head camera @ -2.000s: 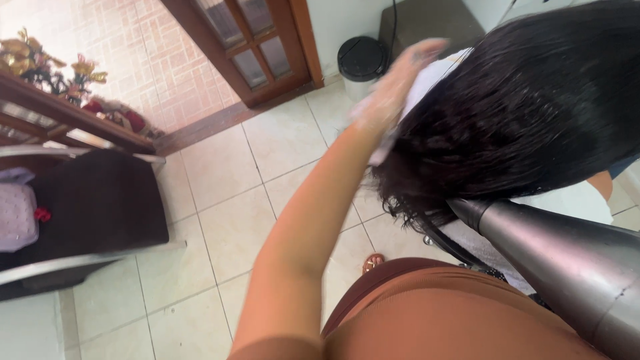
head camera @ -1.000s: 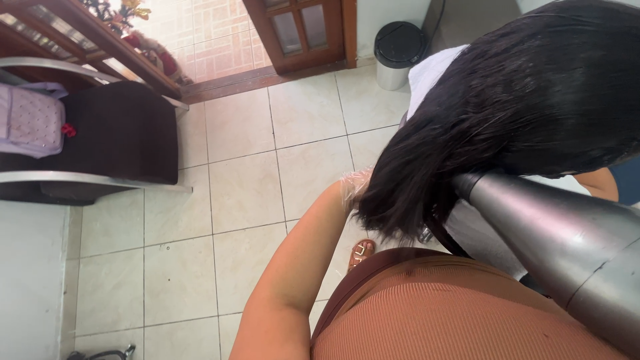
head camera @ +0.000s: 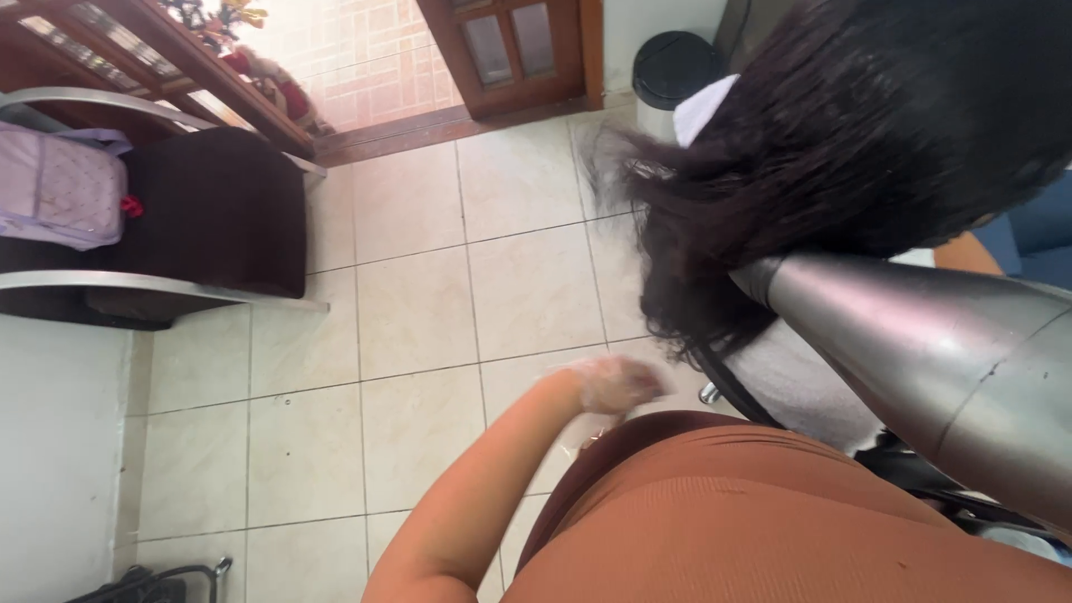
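My left hand, in a clear plastic glove, is below the loose ends of a seated person's long dark hair. It is blurred, touches no hair, and its finger pose is hard to read. A silver hair dryer comes in from the right, its dark nozzle against the underside of the hair. The hand on the dryer is out of view. Strands at the hair's left end are flying outward. A white towel shows at the hair's left edge.
A dark armchair with metal arms holds a lilac bag at the left. A bin with a black lid stands by the wooden door. A black metal base lies at the lower left, on the tiled floor.
My left hand, at the hair in both earlier frames, has come away from it and down toward my body. The hair ends have spread out. The dryer stays against the hair.
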